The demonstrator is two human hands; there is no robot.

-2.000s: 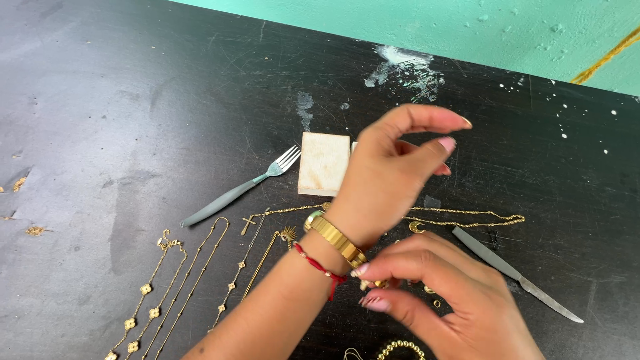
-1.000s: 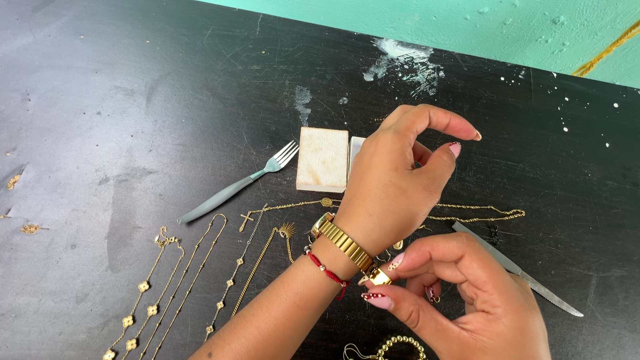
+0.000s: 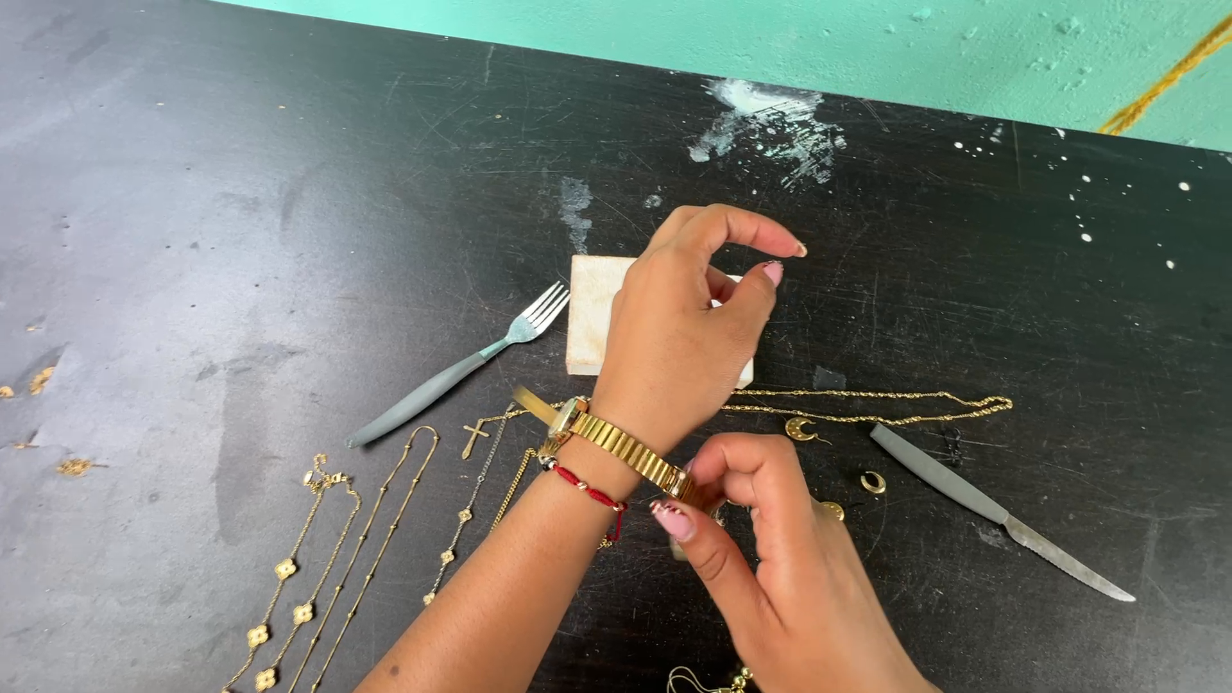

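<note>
My left hand (image 3: pixel 674 318) is raised over the table, palm down, with thumb and forefinger apart and nothing between them. A gold wristwatch (image 3: pixel 626 450) lies across its wrist, and a blurred gold strip juts out beyond the watch face. Beside the watch, a red cord bracelet with beads (image 3: pixel 582 484) circles the same wrist. Thumb and fingers of my right hand (image 3: pixel 770 549) pinch the near end of the watch band; the exact contact is partly hidden behind the fingers. Under my left hand is a pale flat block (image 3: pixel 595 318), largely covered.
A fork (image 3: pixel 443 380) lies left of the block, a table knife (image 3: pixel 962 491) at right. Gold necklaces (image 3: pixel 303 613) stretch along the near left; a gold chain (image 3: pixel 866 395) lies behind my right hand. Nearby are a crescent piece (image 3: pixel 799 429), a small hoop (image 3: pixel 873 481) and a beaded item (image 3: pixel 741 679).
The gold strip now juts out on the far side of the watch face, where it did not show before. My right hand stays at the band's near end.
</note>
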